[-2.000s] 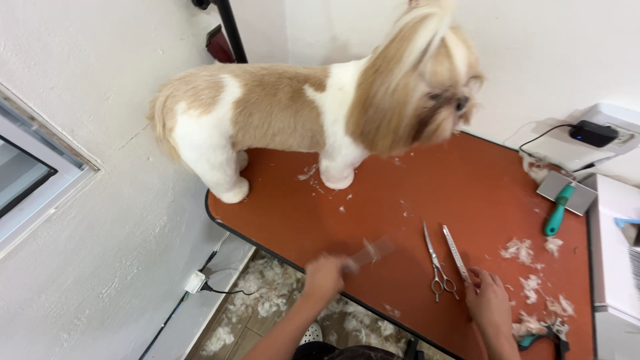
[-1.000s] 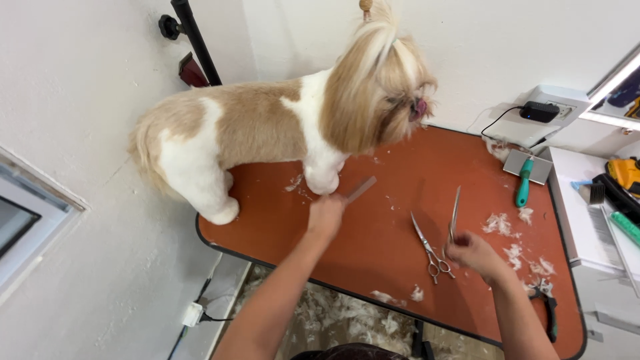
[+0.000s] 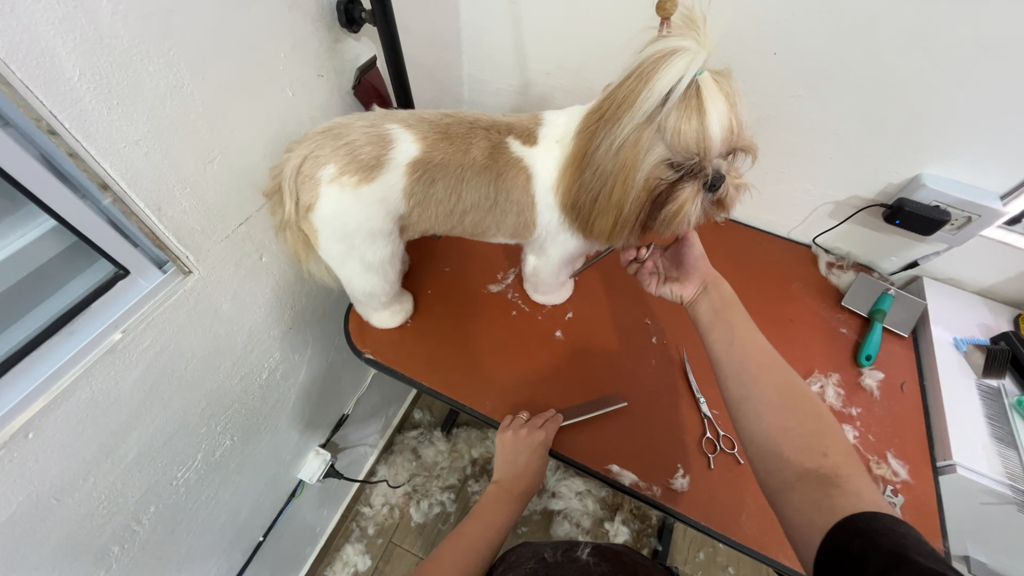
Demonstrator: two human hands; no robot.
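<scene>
A tan and white long-eared dog [image 3: 472,176] stands on the orange-brown grooming table [image 3: 480,344], facing right, its topknot tied up. My left hand [image 3: 524,448] holds a metal grooming comb [image 3: 594,408] at the table's near edge. Below the dog's chin, my right hand [image 3: 668,268] holds a pair of scissors [image 3: 594,261]; a finger ring shows at my fingers and the blades point left toward the front leg. The chin hair partly covers this hand. Another pair of curved scissors [image 3: 706,412] lies on the table, left of my right forearm.
At the table's right lies a slicker brush [image 3: 876,328] with a green handle, near tufts of cut hair [image 3: 828,390]. A white cabinet [image 3: 956,320] with combs stands beyond. Behind the dog rises a black post [image 3: 392,56]. Cut hair [image 3: 432,468] covers the floor.
My right hand has picked up the second pair of scissors from the table and moved up under the dog's chin. My left hand with the comb has drawn back from near the front paw.
</scene>
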